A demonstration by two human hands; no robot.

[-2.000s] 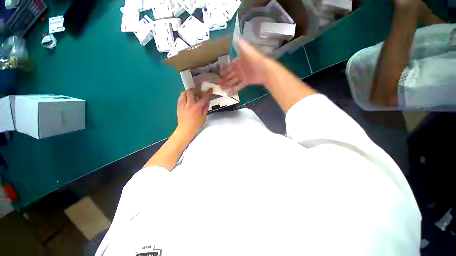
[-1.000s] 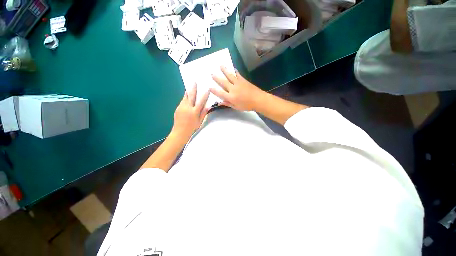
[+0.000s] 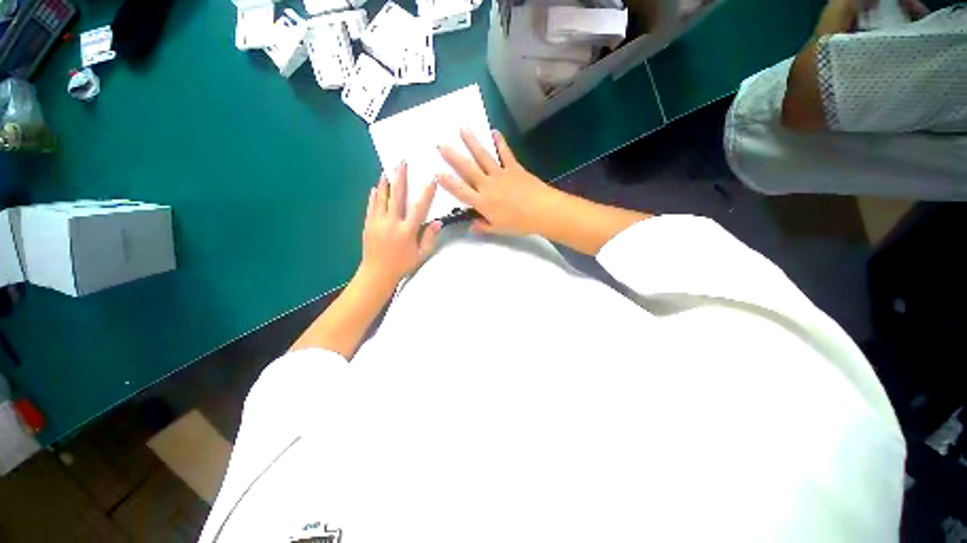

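Observation:
A white carton with its lid shut lies at the near edge of the green bench, against my front. My left hand rests on its left side with the fingers on the lid. My right hand lies spread on the right part of the lid. Both hands press flat on the carton and neither is closed round it. The carton's near side is mostly hidden by my hands and clothing.
Closed white cartons stand at left. White printed pieces lie in a heap at the far side. An open carton with contents is at upper right. Another person's sleeve is at right. A small white roll lies far left.
The carton was open two seconds ago, with its brown lid underside raised. The lid is now shut and both hands lie on top. The view has shifted slightly.

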